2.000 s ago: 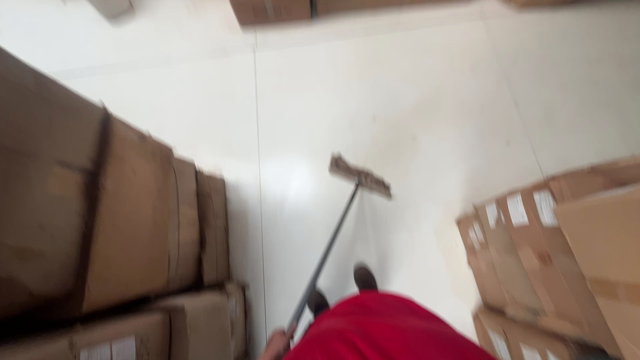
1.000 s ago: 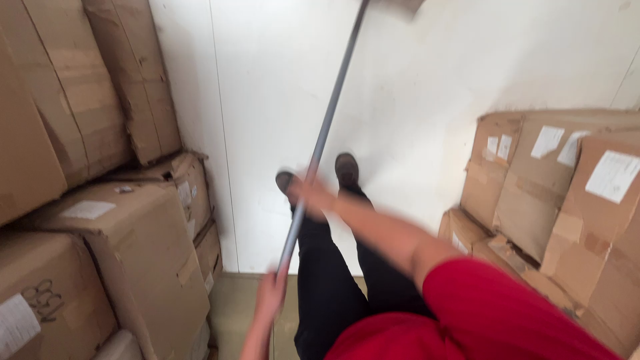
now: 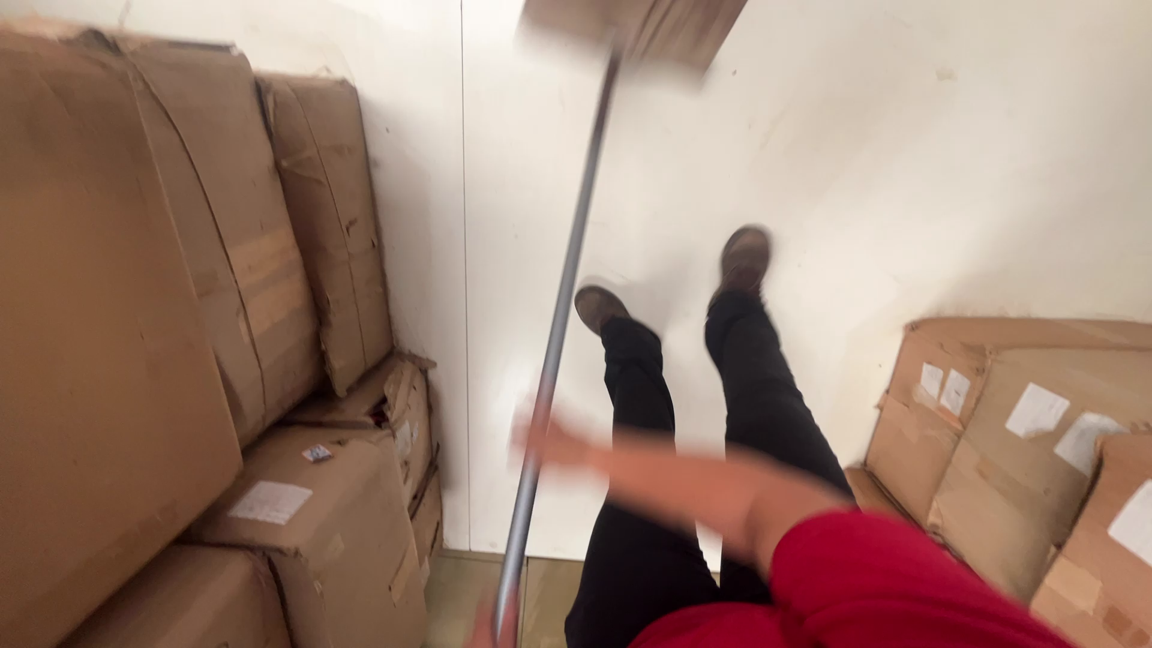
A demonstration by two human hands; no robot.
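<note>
A long grey metal pole (image 3: 572, 261) runs from the bottom edge up to a wide, blurred brown head (image 3: 643, 27) at the top of the view, over the pale floor; it looks like a broom or dust mop. My right hand (image 3: 543, 436), blurred, grips the pole about two thirds of the way down. Lower on the same pole, at the bottom edge, is my left hand (image 3: 495, 623), closed around it and partly cut off by the frame. The pole passes just left of my shoes.
Stacked cardboard boxes (image 3: 297, 504) rise on the left, some worn and bearing labels. More labelled cardboard boxes (image 3: 999, 450) stand at the lower right. White floor (image 3: 828, 162) lies between the stacks, and a greenish floor strip (image 3: 468, 594) shows near the bottom.
Two seconds ago the head lay farther off on the floor and one hand showed on the pole; both hands show now. Since one second ago more of the head has come into view.
</note>
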